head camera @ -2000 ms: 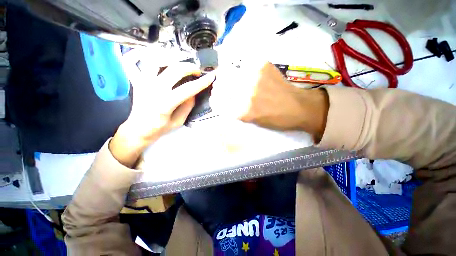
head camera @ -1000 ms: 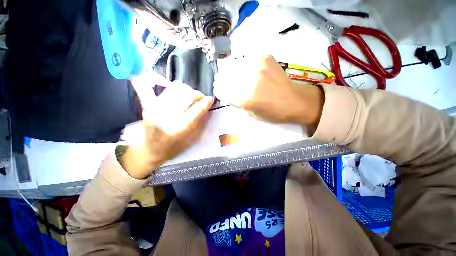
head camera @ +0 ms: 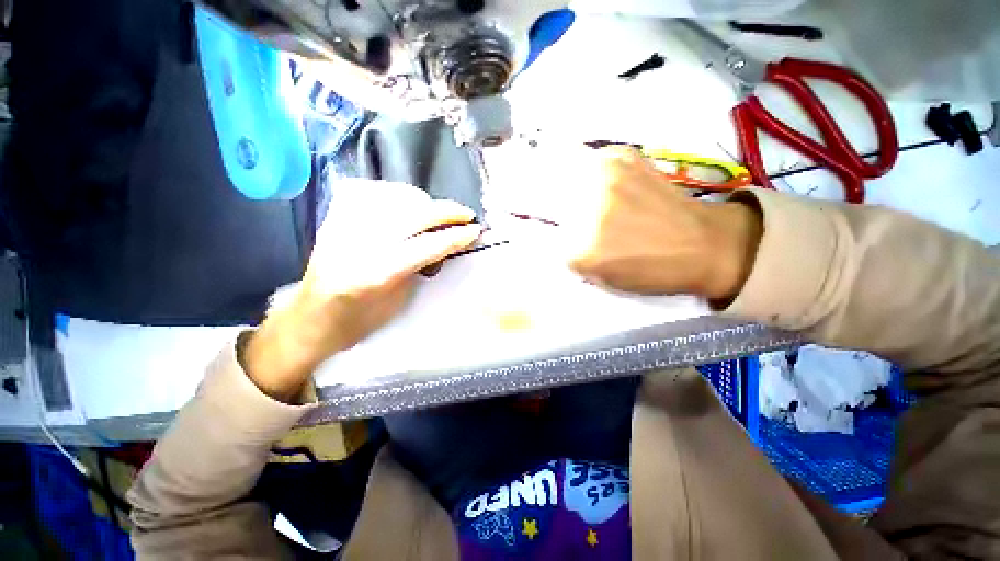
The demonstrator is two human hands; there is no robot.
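Observation:
A small narrow dark piece lies low on the white table in front of the sewing machine head. My left hand is at its left end, fingertips closed on it. My right hand is to the right of the needle area, bare, fingers bent; glare washes out its fingertips, so I cannot tell if it holds anything. The yellow-orange snips lie beside and partly behind my right hand. The needle and presser foot are hard to make out in the glare.
Red-handled shears lie at the upper right, with black clips beyond. A light-blue plate stands left of the machine head. Dark cloth covers the left side. A tape measure runs along the front edge. A blue crate is below right.
Compared with two seconds ago, my left hand has moved down from under the machine head, and the dark piece shows lower. My right hand has shifted slightly right.

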